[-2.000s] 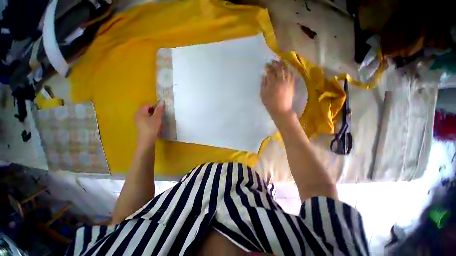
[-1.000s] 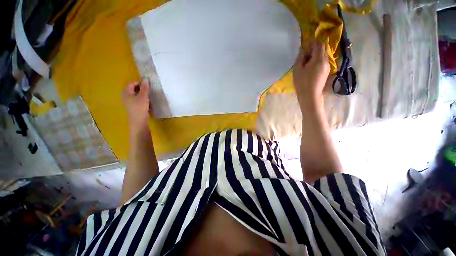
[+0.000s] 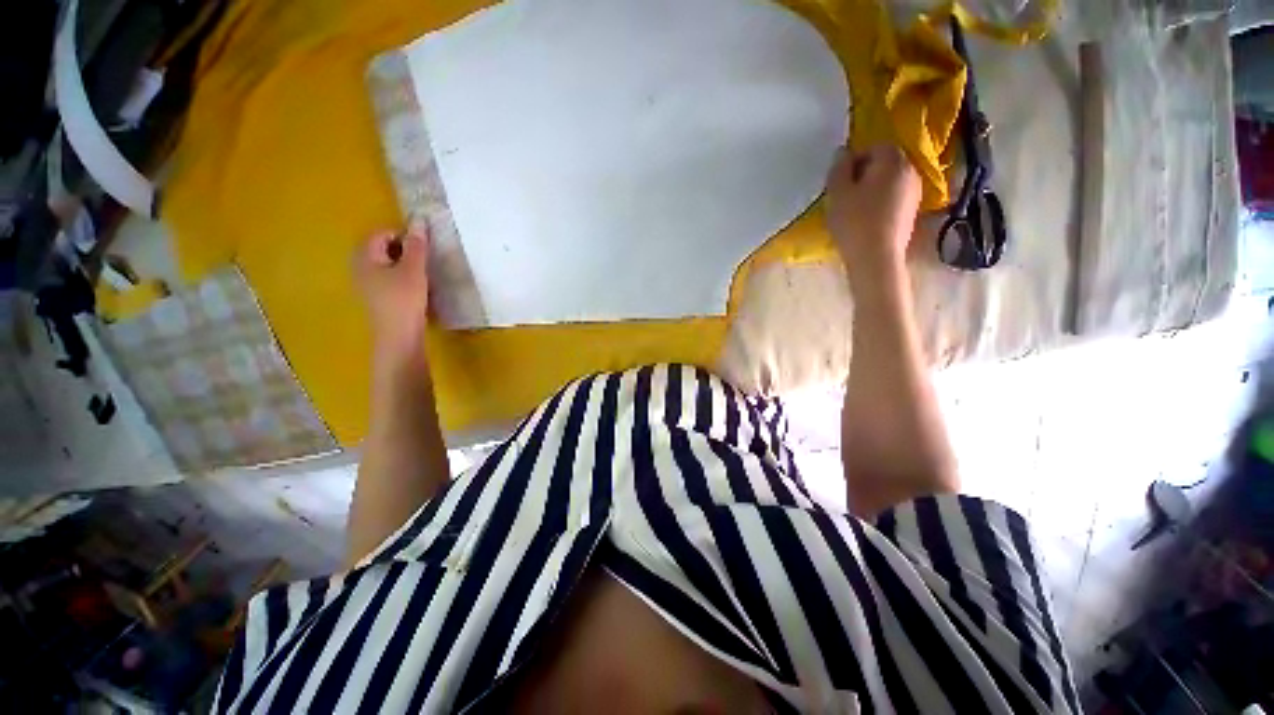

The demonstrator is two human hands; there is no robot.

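A large white pattern sheet (image 3: 636, 168) lies on mustard-yellow cloth (image 3: 287, 182), with a beige checked strip (image 3: 426, 189) along its left end. My left hand (image 3: 396, 286) is at that strip's near left edge, fingers curled and thumb against the edge; a dark spot shows in the curl, too small to identify. My right hand (image 3: 876, 210) is curled at the sheet's curved right edge, next to the bunched yellow cloth; what its fingertips hold is hidden. Black shears (image 3: 974, 182) lie right of that cloth, untouched.
A beige plaid piece (image 3: 217, 370) lies at the left beside the yellow cloth. A pale curved strip (image 3: 87, 133) and dark scraps are at the far left. A narrow brown stick (image 3: 1087, 189) lies right of the shears on the cream cloth (image 3: 1167, 182). Clutter fills both lower corners.
My right hand has gone from lying flat on the sheet to curled at its right edge. The view has shifted, and the sheet now looks more tilted. Little differs from one second ago.
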